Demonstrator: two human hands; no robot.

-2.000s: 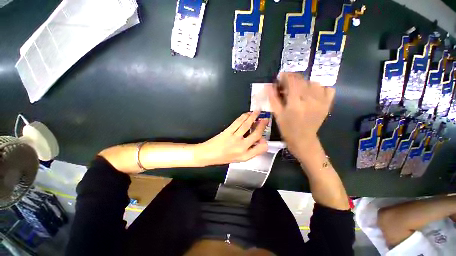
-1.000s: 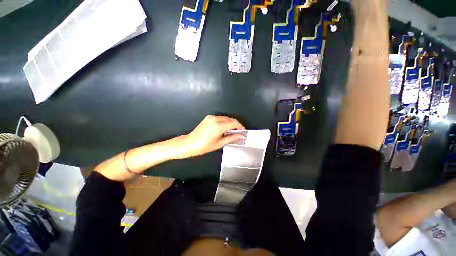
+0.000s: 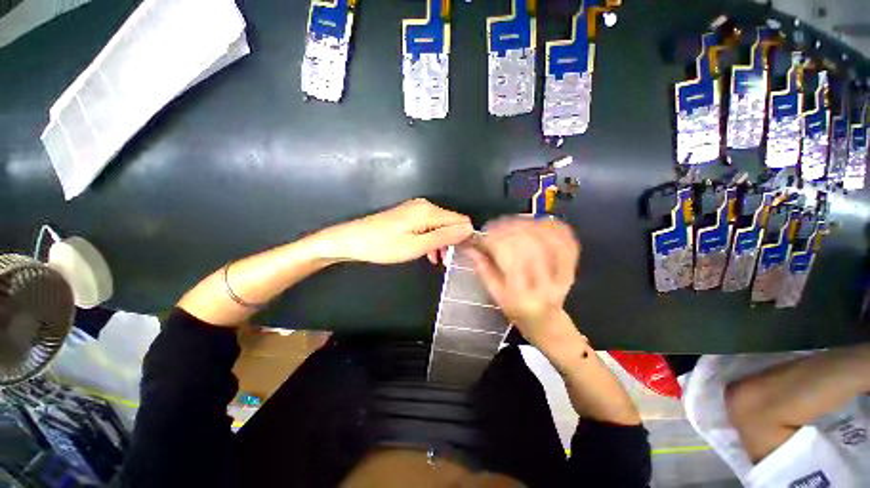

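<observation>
A grey adhesive sheet strip [image 3: 469,317] with pale cross lines hangs from my hands over the bench edge towards my lap. My left hand [image 3: 412,233] pinches its upper left end between thumb and fingers. My right hand [image 3: 534,265], blurred, is at the strip's upper right end, fingertips close to the left ones; its exact grip cannot be told. A circuit board assembly [image 3: 545,194] lies just behind my right hand, which hides its lower part.
Several blue and silver boards [image 3: 568,91] lie along the far side. More boards [image 3: 699,124] stand in rows at the right. A stack of adhesive sheets [image 3: 143,81] is at the far left, a desk fan [image 3: 33,319] below it. Another person's arm [image 3: 801,386] is at the lower right.
My right arm has come back from the far right to the strip. One more board lies in the right-hand group. The strip's top end is now between both hands.
</observation>
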